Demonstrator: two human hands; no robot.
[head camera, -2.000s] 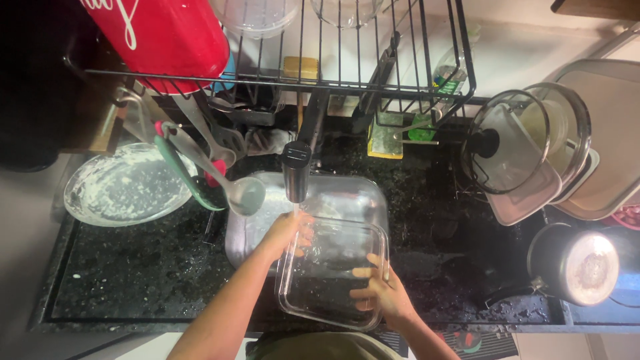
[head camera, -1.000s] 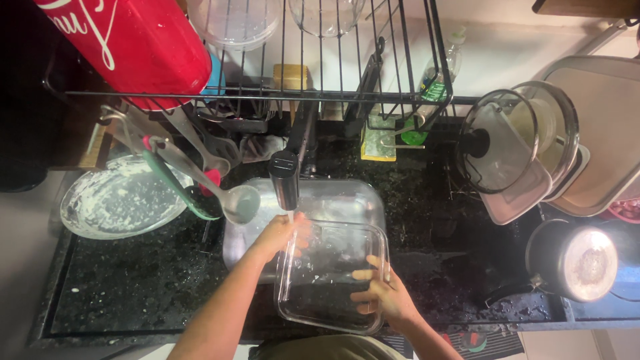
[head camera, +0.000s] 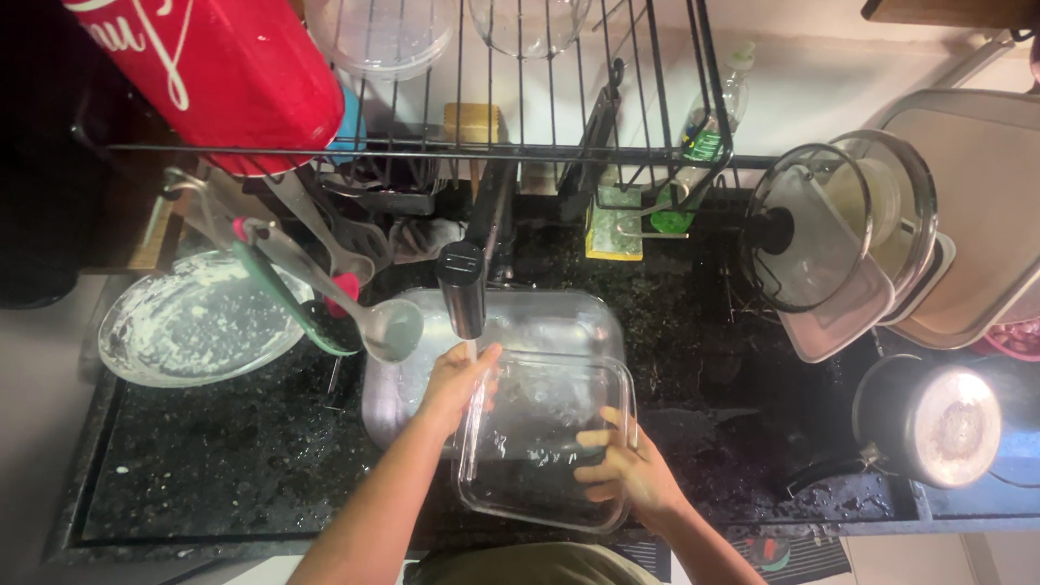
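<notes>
A clear rectangular glass dish (head camera: 536, 479) is held tilted between both hands, over the near part of the metal sink basin (head camera: 398, 406). My left hand (head camera: 459, 386) grips its upper left corner, right below the black faucet (head camera: 465, 292), from which water runs onto the dish. My right hand (head camera: 630, 467) holds the right side, its fingers seen through the glass. Left of the basin, a ladle (head camera: 392, 329) hangs close to the faucet. An oval glass dish (head camera: 203, 325) with white residue lies on the counter at the left.
Overhead stands a black wire rack (head camera: 520, 150) with a red container (head camera: 244, 81). A sponge (head camera: 615, 223) and a green soap bottle (head camera: 707, 138) are behind the basin. At the right are glass lids (head camera: 812, 268), a beige tray (head camera: 967, 195) and an overturned pot (head camera: 955, 426) on the dark stone counter (head camera: 219, 463).
</notes>
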